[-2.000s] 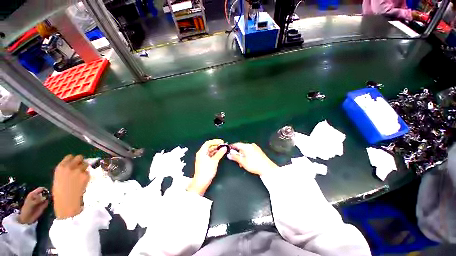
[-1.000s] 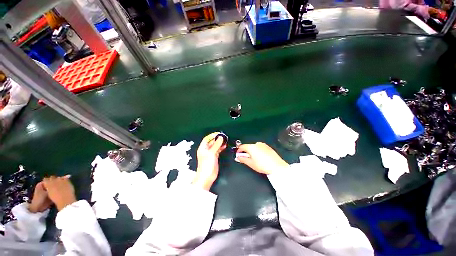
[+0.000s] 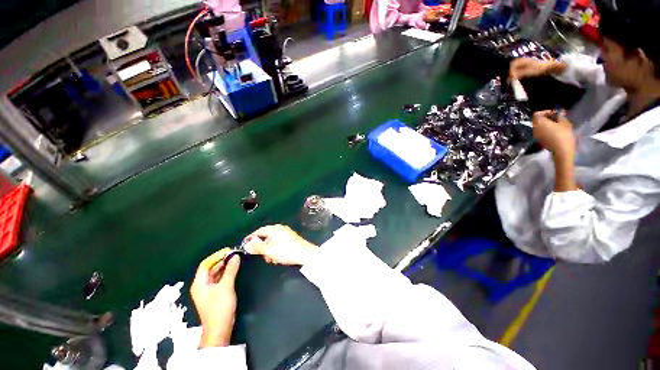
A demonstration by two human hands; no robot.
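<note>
My left hand (image 3: 215, 293) holds a small dark glossy workpiece (image 3: 232, 256) with a chrome glint between thumb and fingers, over the green belt (image 3: 282, 303). My right hand (image 3: 278, 244) is at the workpiece's right side, its fingertips pinched at the metal part; whether a wipe is in them is hidden. A squat clear dispenser bottle (image 3: 315, 213) stands right of my hands. Loose white wipes (image 3: 362, 196) lie beside it, and more wipes (image 3: 158, 318) lie left of my left hand.
A blue bin (image 3: 407, 172) of white wipes stands before a heap of workpieces (image 3: 474, 144). Single workpieces (image 3: 250, 201) lie on the belt. A person in white (image 3: 593, 173) sits at right. A second bottle (image 3: 78, 354), grey posts and a red tray (image 3: 13, 220) are left.
The view has swung right, bringing the seated person into sight and taking the left neighbour's hands out. My right hand has come from apart to meet the workpiece in my left hand.
</note>
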